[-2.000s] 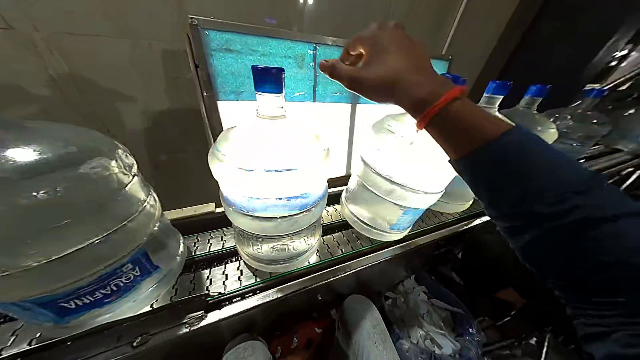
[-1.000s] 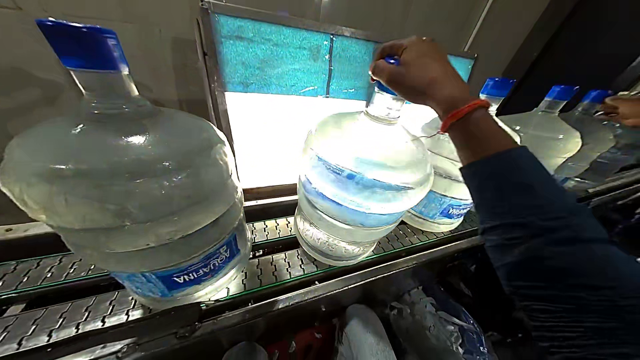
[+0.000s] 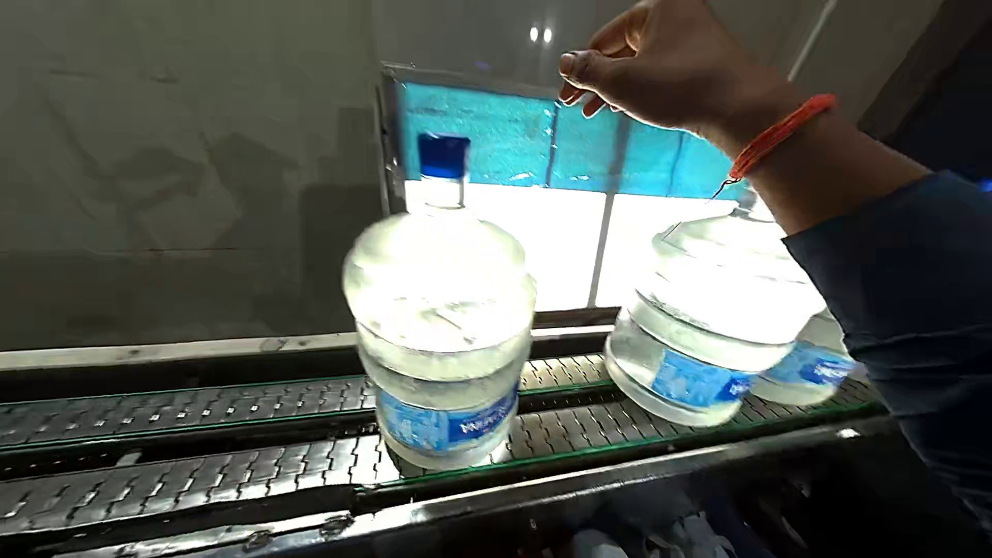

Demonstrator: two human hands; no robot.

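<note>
My right hand (image 3: 651, 66), with a red thread around its wrist, is raised above the bottles, its fingers bent and apart with nothing between them. A large clear water bottle (image 3: 446, 364) with a blue cap (image 3: 444, 156) stands upright on the conveyor, below and left of that hand. Under my wrist and forearm is another water bottle (image 3: 697, 364) with a blue Aquafina label; my arm covers its top. A further bottle (image 3: 810, 368) is partly hidden behind it and my sleeve. My left hand is out of view.
A metal slat-chain conveyor (image 3: 271, 399) crosses the view, with a metal rail (image 3: 434, 508) along its near side. Behind the bottles is a bright lit panel (image 3: 570, 240) with a teal upper part, set by a grey wall (image 3: 194, 155).
My right hand was on a bottle's blue cap one second ago; it has let go and is raised above. The large bottle at the left earlier is out of view.
</note>
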